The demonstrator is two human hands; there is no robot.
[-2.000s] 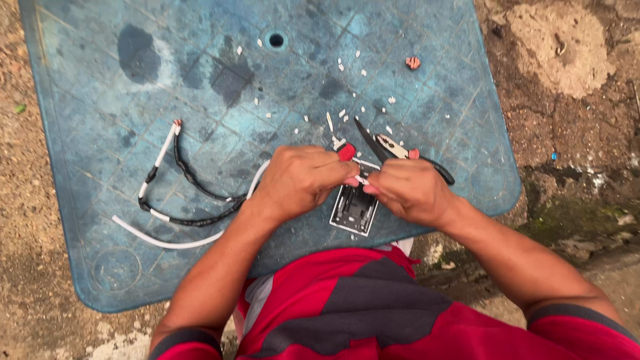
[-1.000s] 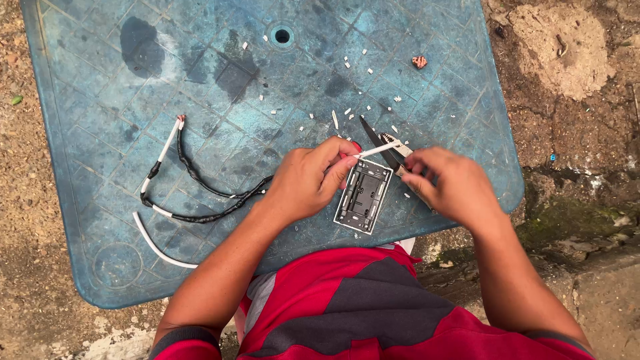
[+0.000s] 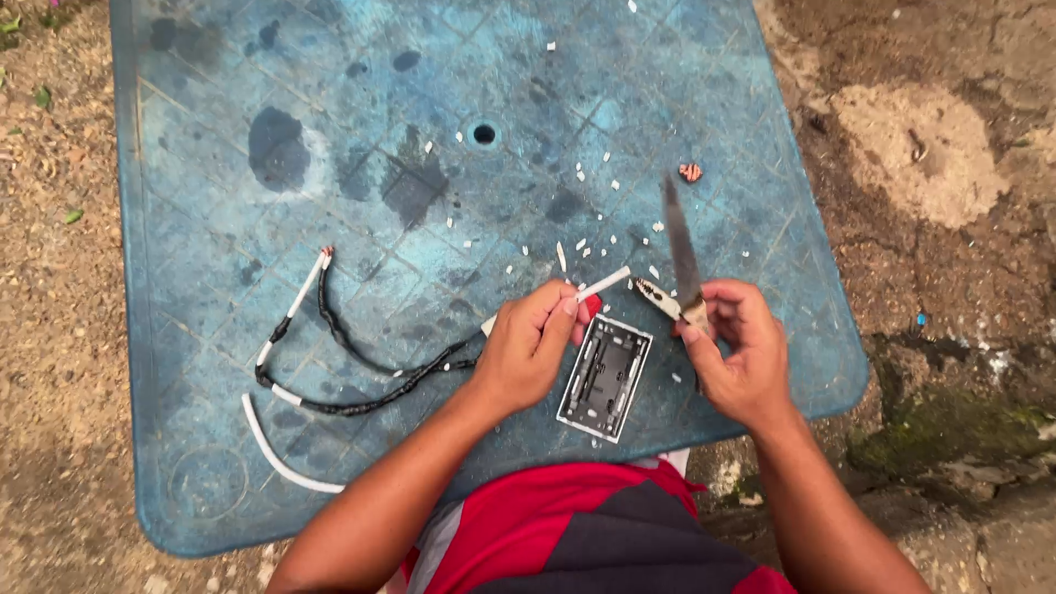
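My left hand [image 3: 528, 346] grips a white cable [image 3: 604, 283], whose short end sticks out toward the upper right past thumb and finger. A red object [image 3: 592, 304] shows just behind these fingertips. My right hand [image 3: 738, 351] holds a knife [image 3: 681, 239] by its lower end, the dark blade pointing up. Combination pliers [image 3: 657, 299] lie beside the knife, jaws toward the upper left; their handles are mostly hidden by the right hand. Between the hands a black rectangular plastic housing with a white rim [image 3: 606, 378] lies on the table.
On the blue plastic table [image 3: 330, 445], black-taped wires [image 3: 355, 407] loop at left, near a curved white cable length [image 3: 285, 466]. White scraps [image 3: 581, 244] are scattered beyond the hands. A coiled copper-coloured piece [image 3: 690, 172] lies at upper right, and a round hole [image 3: 484, 134] is farther back.
The right hand has picked up the knife, which lay on the table by the pliers. Earlier both hands were together at the white cable; now they are apart.
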